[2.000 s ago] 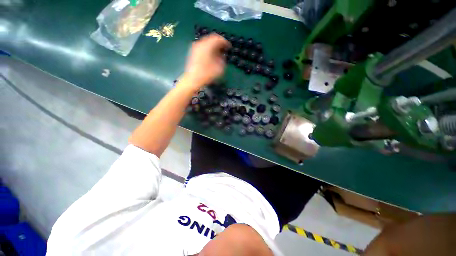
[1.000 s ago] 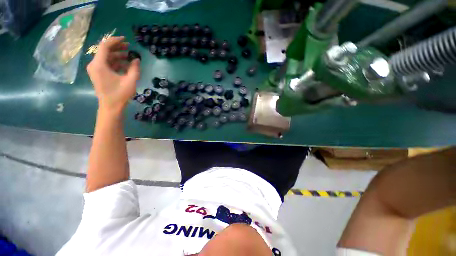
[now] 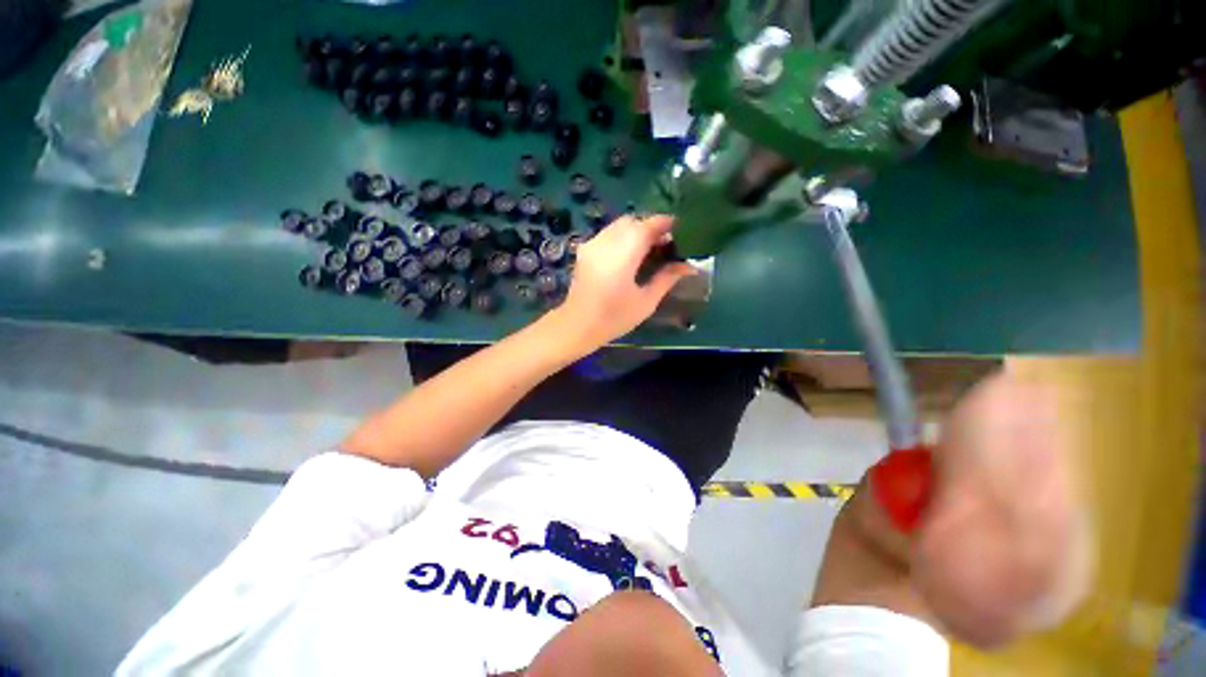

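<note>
My left hand is at the silver press block, under the head of the green press. Its thumb and fingers pinch a small black part, mostly hidden by the fingers and press head. My right hand, blurred, is closed around the red ball knob at the end of the steel lever. Loose black parts, many with grey ring-like ends, lie left of my left hand. More black parts stand in rows farther back.
A pile of small gold-coloured pieces lies beside a clear plastic bag at the far left. A silver plate is behind the block. The grey coil spring is at the top. The bench edge runs below my left forearm.
My left hand has moved right, from near the gold pieces to the press block. My right hand has come into view on the red knob, with the lever pointing towards me. The view has shifted.
</note>
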